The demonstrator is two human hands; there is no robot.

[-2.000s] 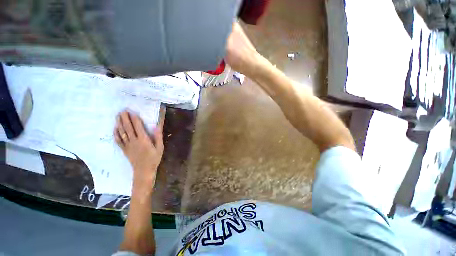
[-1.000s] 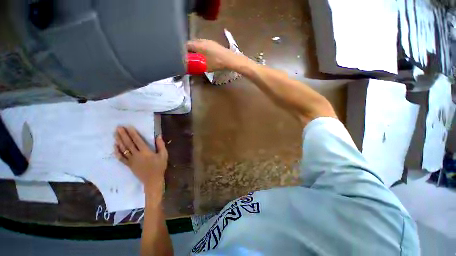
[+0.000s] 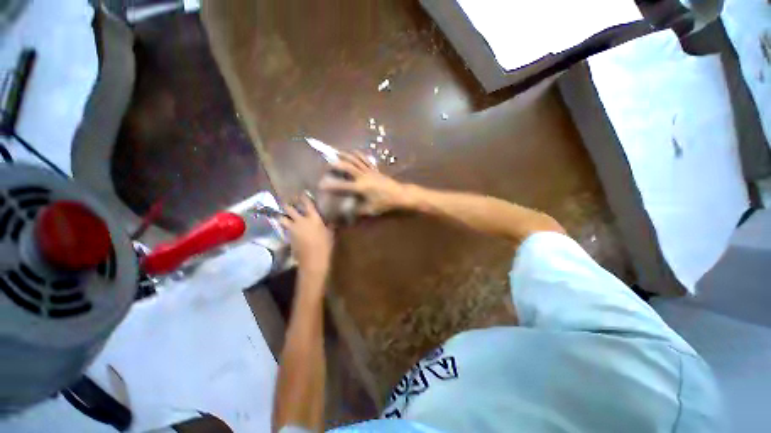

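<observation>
The cutting machine's grey motor housing (image 3: 51,338) is at the left, with a red knob (image 3: 73,235) and a red handle (image 3: 196,241); no hand is on it. White-topped fabric lay (image 3: 199,330) lies below the handle. My left hand (image 3: 308,230) is beside the lay's right end, fingertips near a blurred grey offcut bundle (image 3: 340,205); its grip is unclear. My right hand (image 3: 368,186) is curled over that bundle from the right. A thin white pointed sliver (image 3: 321,149) sticks out above my hands.
Small white scraps (image 3: 382,142) are scattered on the brown table (image 3: 423,271). White-topped cut stacks (image 3: 668,144) stand at the right and upper right. More white-topped lay (image 3: 51,76) is at the upper left, with a dark oblong object (image 3: 97,402) at the lower left.
The view has turned and shifted. My right hand has let go of the red handle and moved onto the offcuts. My left hand has left the marker paper and come beside it.
</observation>
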